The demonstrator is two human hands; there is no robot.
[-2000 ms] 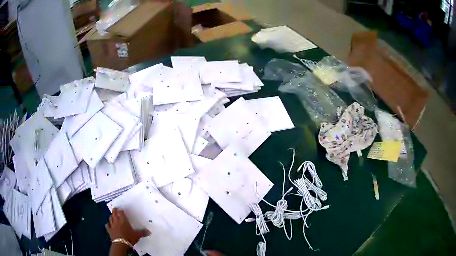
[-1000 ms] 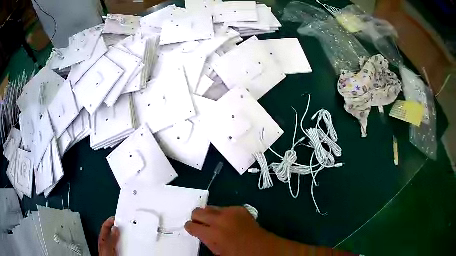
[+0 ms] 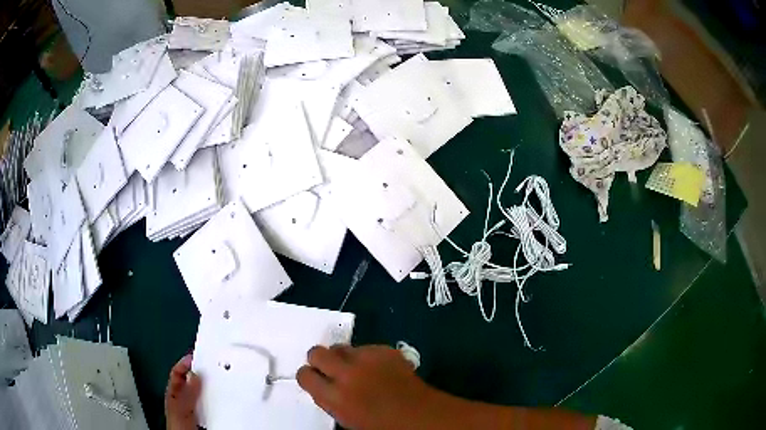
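Note:
A white square panel [image 3: 243,336] lies at the bottom centre, its raised centre housing [image 3: 249,369] facing up. My left hand [image 3: 182,391] is at the panel's left edge, cut off by the picture's bottom, and grips that edge. My right hand [image 3: 357,382] is over the panel's right part, fingertips pinched on a thin white lead [image 3: 283,379] that reaches the housing's right side. The rest of this lead is hidden by the hand; a small white coil [image 3: 409,353] shows just beyond it.
A large heap of loose panels [image 3: 277,159] lies beyond. A small screwdriver [image 3: 355,281] lies near the panel. Tied cables [image 3: 479,260], patterned cloth [image 3: 613,143], clear plastic bags [image 3: 701,214] and a yellow sheet [image 3: 679,182] are to the right. Panels with leads [image 3: 101,382] stand at lower left.
A panel with its housing up has come under my hands, and my right hand has come in from the bottom edge onto the lead. The right fingers have since moved slightly left.

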